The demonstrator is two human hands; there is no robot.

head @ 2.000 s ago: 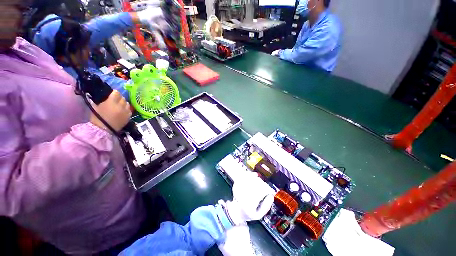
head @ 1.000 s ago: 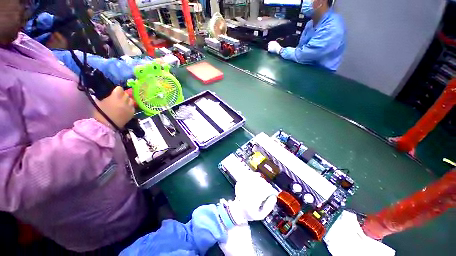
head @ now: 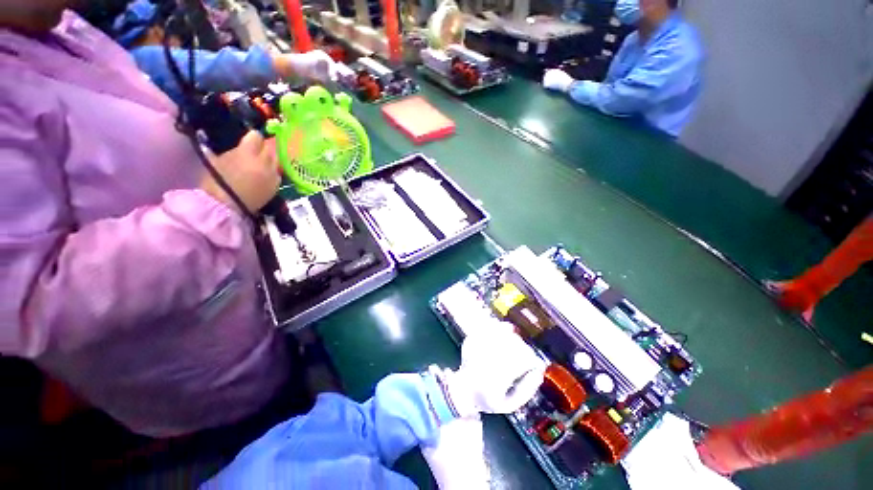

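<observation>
A large green power supply board (head: pixel 637 321) lies on the green bench in front of me. A long white-silver heatsink (head: pixel 586 321) crosses it, with two orange-copper wound coils and a yellow-taped block beside it. My left hand (head: pixel 498 368), in a white glove with a blue sleeve, is at the board's near left edge, beside a pale flat piece (head: pixel 459 308). Its fingers look curled, but the fingertips and any grip are unclear. No right hand can be made out. A loose white sheet or cloth (head: pixel 675 459) lies at the board's near right corner.
An open silver-edged case (head: pixel 335 304) with black foam is at left. Beyond it are a green frog-shaped fan (head: pixel 321 144) and a pink-red flat block (head: pixel 418 118). A person in pink stands left; others in blue work farther back. A red-wrapped post (head: pixel 804 421) is at right.
My view has shifted, so the case, fan and far people sit farther right. My left hand stays at the same board edge. The far-left worker's gloved hand has moved.
</observation>
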